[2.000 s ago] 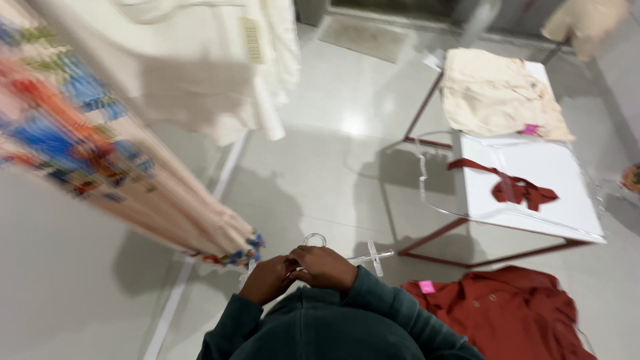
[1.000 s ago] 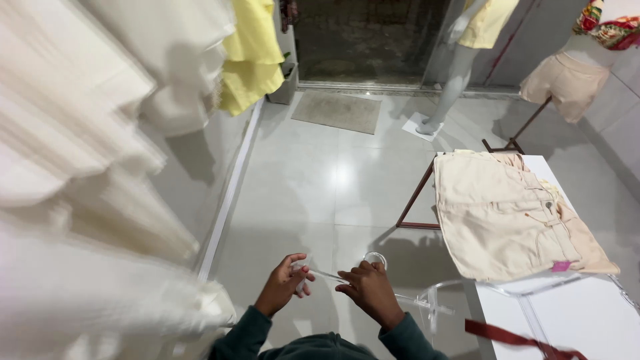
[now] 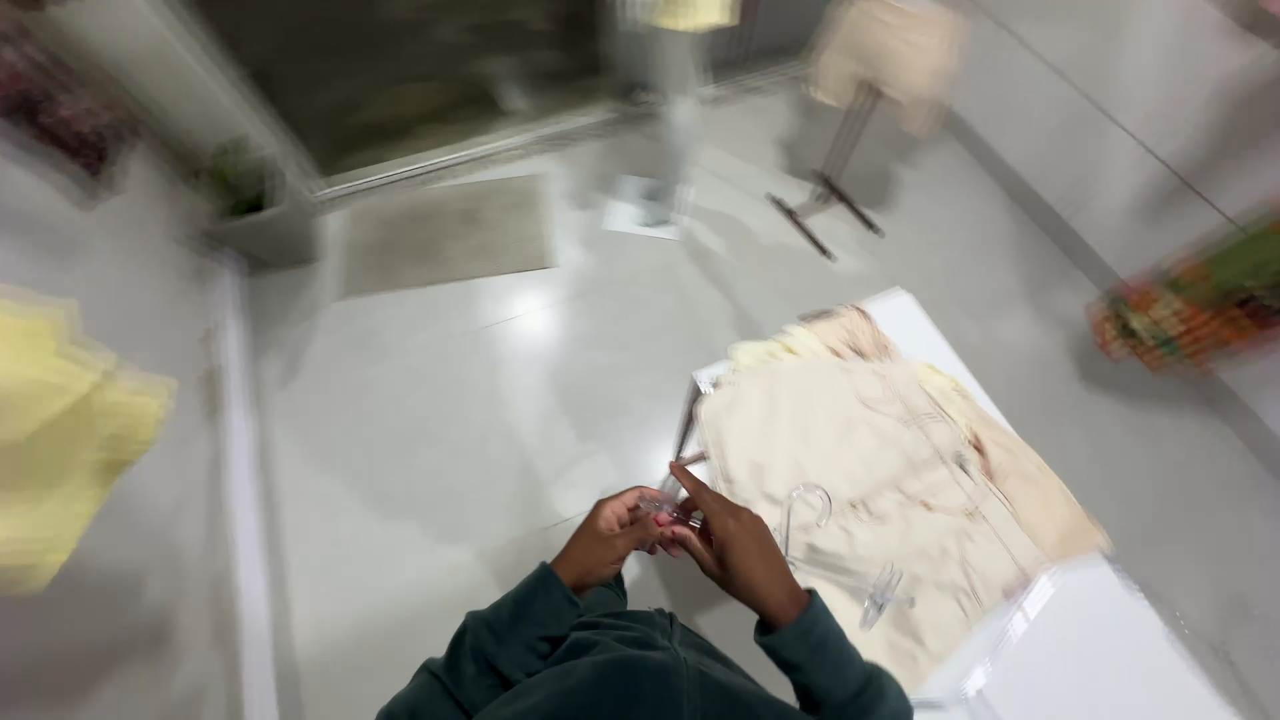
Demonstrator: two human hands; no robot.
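A clear plastic clip hanger (image 3: 808, 500) stretches from my hands toward the right, its hook up and one end clip over the pale garments. My left hand (image 3: 612, 535) is closed on the clip end at its left. My right hand (image 3: 735, 545) holds the same end, with the index finger stretched along it. Cream denim garments (image 3: 850, 450) lie on the white table (image 3: 1120, 640) to the right, close beside my right hand. The view is blurred.
Yellow cloth (image 3: 70, 430) hangs at the left. A floor mat (image 3: 450, 235) lies before the dark doorway. Beyond the table stand a mannequin leg (image 3: 675, 130) and a stand (image 3: 835, 190) with beige shorts. Patterned cloth (image 3: 1190, 295) is at the right.
The view has swung toward the table and doorway. My hands, apart one second ago, have come together at one end of the hanger. The red cloth is out of view.
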